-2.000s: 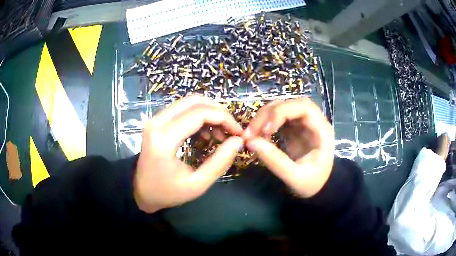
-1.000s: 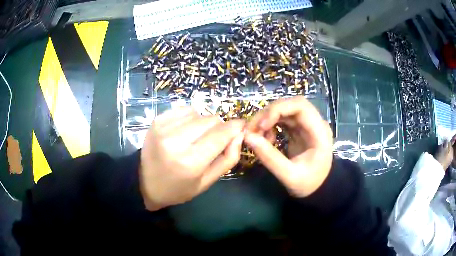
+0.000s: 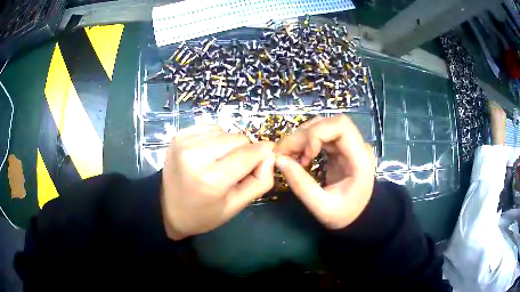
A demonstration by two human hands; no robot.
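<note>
My left hand [image 3: 214, 177] and my right hand [image 3: 333, 171] meet fingertip to fingertip over the gold pile. Their thumbs and index fingers are pinched together at the centre. Any part between the fingertips is hidden or too small to tell. Small gold parts [image 3: 279, 124] lie in a pile under and just behind my hands, partly hidden by them. Small black-and-silver parts [image 3: 245, 74] with some gold ends lie in a wider pile farther away. Both piles lie on a clear plastic blister tray [image 3: 153, 122].
An empty clear tray [image 3: 413, 122] lies to the right. A printed sheet [image 3: 245, 18] and a metal frame [image 3: 427, 23] are behind. Hazard tape [image 3: 74, 114], an orange-brown scrap [image 3: 16, 177] and a white cord are left. Another worker's white sleeve [image 3: 482, 211] is right, by a dark parts pile [image 3: 464, 97].
My left fingers have closed in from a more open arch, and my hands stay together over the gold pile. The other worker's arm has reached farther forward.
</note>
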